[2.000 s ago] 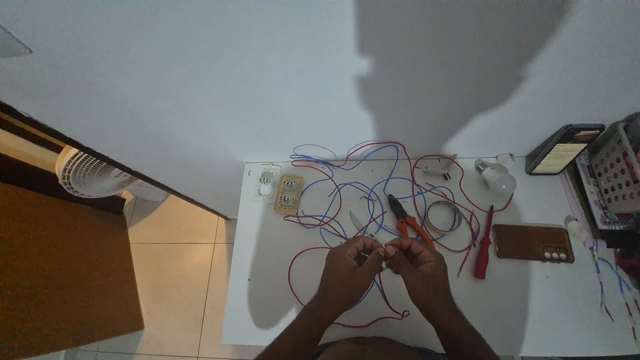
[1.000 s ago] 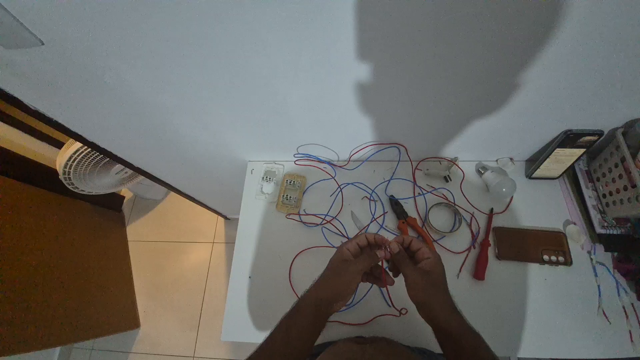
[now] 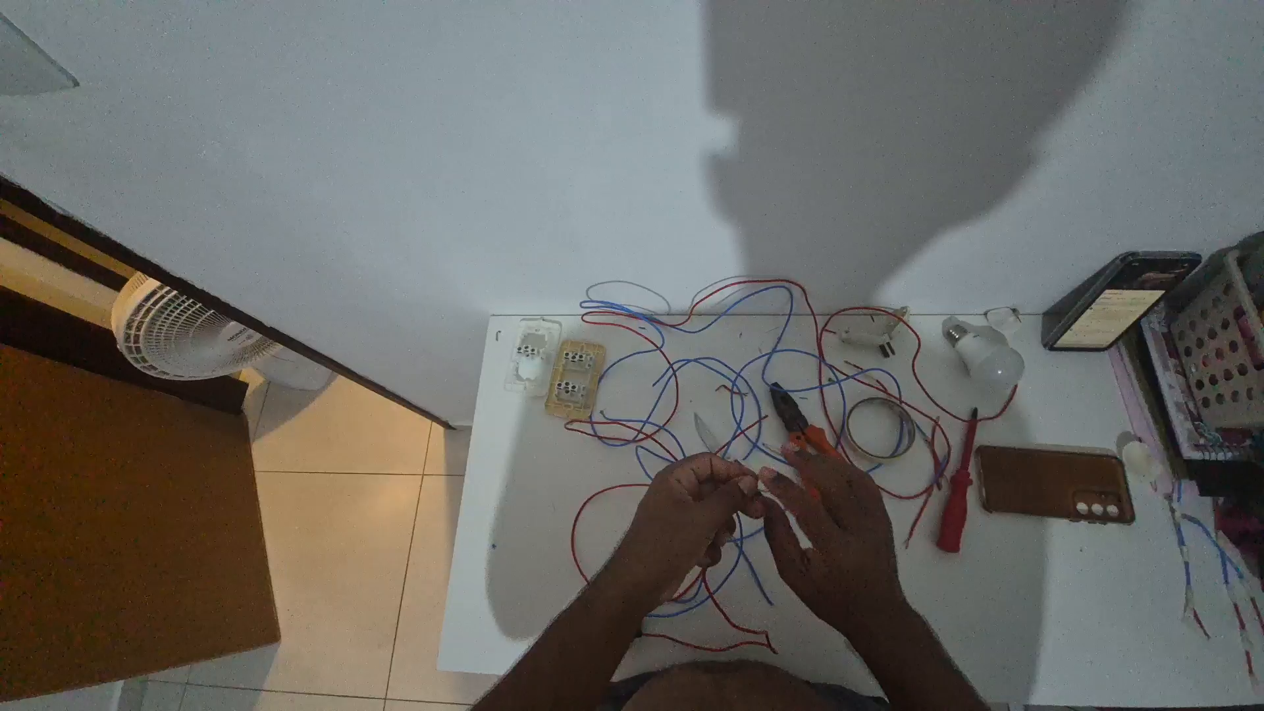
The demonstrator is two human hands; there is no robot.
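Note:
My left hand (image 3: 691, 513) is closed around a red wire, its fingertips pinched together; a knife blade (image 3: 707, 433) shows just above that hand, its handle hidden. My right hand (image 3: 834, 533) has its thumb and index finger beside the left fingertips, with the other fingers spread near the orange handles of the pliers (image 3: 795, 413). Whether the right fingertips hold the wire end cannot be told. Loose red and blue wires (image 3: 736, 370) tangle around both hands. A roll of tape (image 3: 881, 428) and a red screwdriver (image 3: 956, 504) lie to the right.
Socket modules in a yellowish frame (image 3: 575, 380) and a white socket plate (image 3: 533, 355) lie at the left. A plug (image 3: 874, 334), a light bulb (image 3: 987, 357), a brown phone case (image 3: 1055, 484), a propped phone (image 3: 1116, 306) and a plastic basket (image 3: 1215, 346) stand or lie rightward.
My right hand has spread its fingers and shifted up toward the pliers' handles. The left hand stays near the same place, its fingertips still together.

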